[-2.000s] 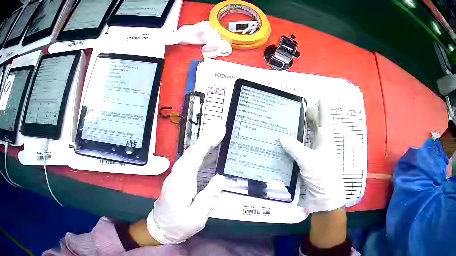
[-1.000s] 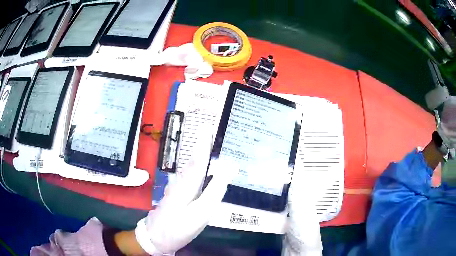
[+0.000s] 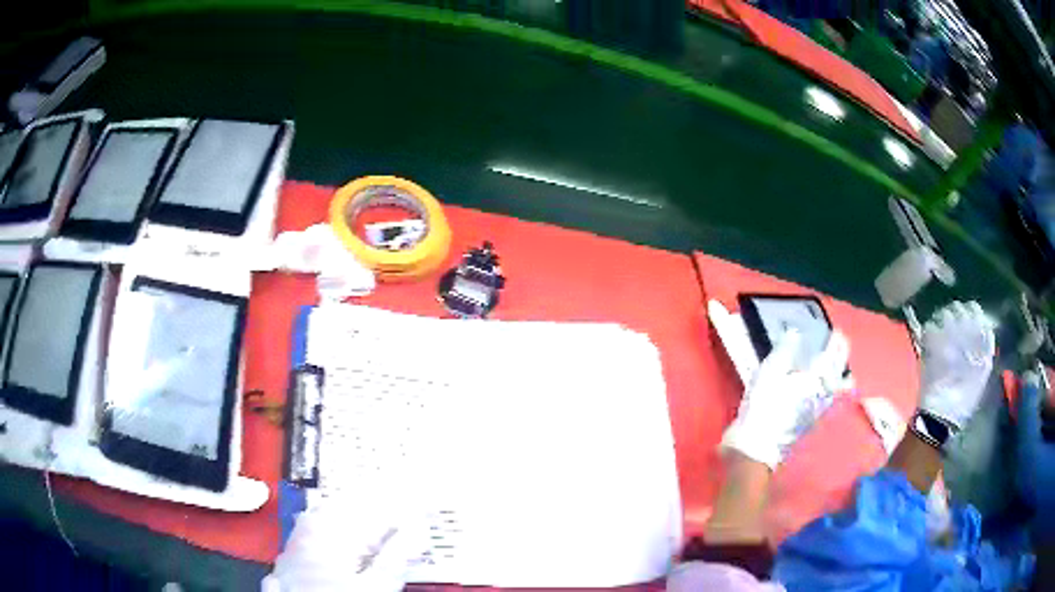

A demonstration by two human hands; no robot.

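An e-reader (image 3: 798, 315) lies in its white tray (image 3: 731, 339) on the right part of the red mat. My right hand (image 3: 787, 399), in a white glove, is on its lower part, with fingers over the screen and the near edge; the grip underneath is hidden. My left hand (image 3: 347, 549), also gloved, is over the lower left of the record sheets (image 3: 555, 439). It is blurred and cut off by the bottom edge, its fingers not clear. The clipboard's dark clip (image 3: 305, 426) shows at the sheets' left.
E-readers in white trays (image 3: 174, 382) stand in rows at left. Masking tape (image 3: 390, 268), a white cloth (image 3: 330, 260) and a metal tally counter (image 3: 472, 283) lie behind the sheets. Another person's gloved hand (image 3: 958, 361) and blue sleeve (image 3: 862, 538) are at right, beside my right hand.
The e-reader and tray have moved from above the sheets to the right part of the mat with my right hand. My left hand is off them. The view has shifted right.
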